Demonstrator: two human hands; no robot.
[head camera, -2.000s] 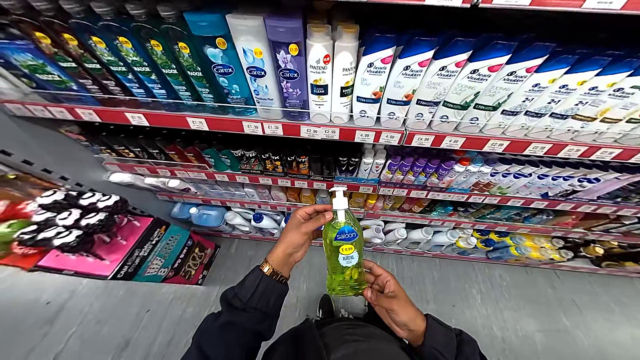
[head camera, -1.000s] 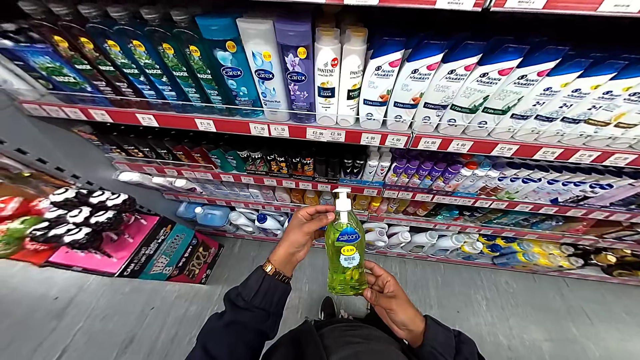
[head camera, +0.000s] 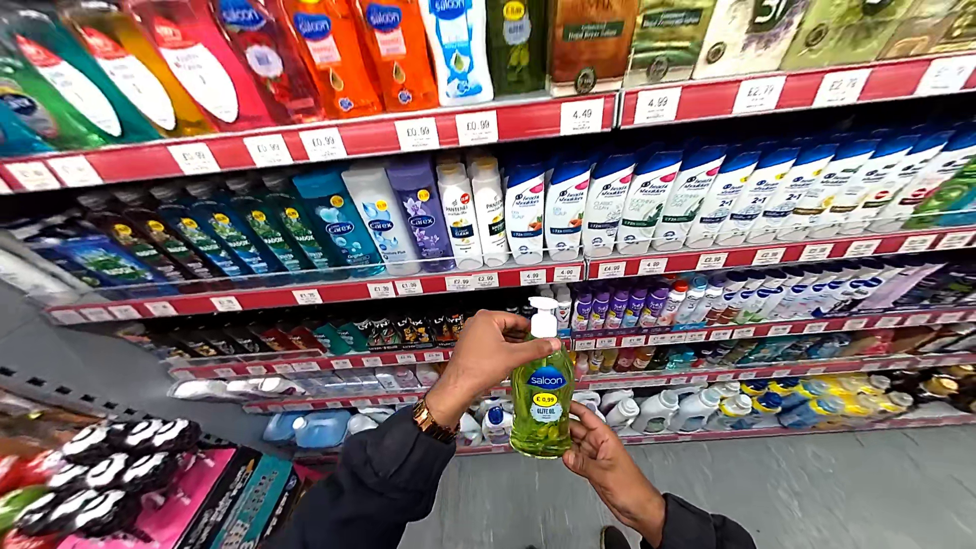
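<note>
A clear pump bottle of green liquid soap (head camera: 540, 431), with a white pump head, stands upright between my hands in front of the shelves. The thumb and fingers of my left hand (head camera: 496, 354) grip its neck just below the pump. My right hand (head camera: 610, 461) holds the lower right side of the bottle near its base. The bottle's label with a yellow price mark faces me. A metal-banded watch (head camera: 435, 421) sits on my left wrist, and dark sleeves cover both forearms.
Shelves with red price rails (head camera: 450, 284) hold shampoo bottles (head camera: 610, 202), body wash (head camera: 339, 221) and colourful soap bottles (head camera: 335, 57) above. Lower shelves carry deodorants and white bottles (head camera: 656, 412). At the lower left are black-and-white packed items (head camera: 107, 473) beside a pink box (head camera: 179, 496). Grey floor (head camera: 839, 488) lies below.
The view has tilted up, showing the upper shelf of soap bottles. Both hands keep their hold on the green pump bottle.
</note>
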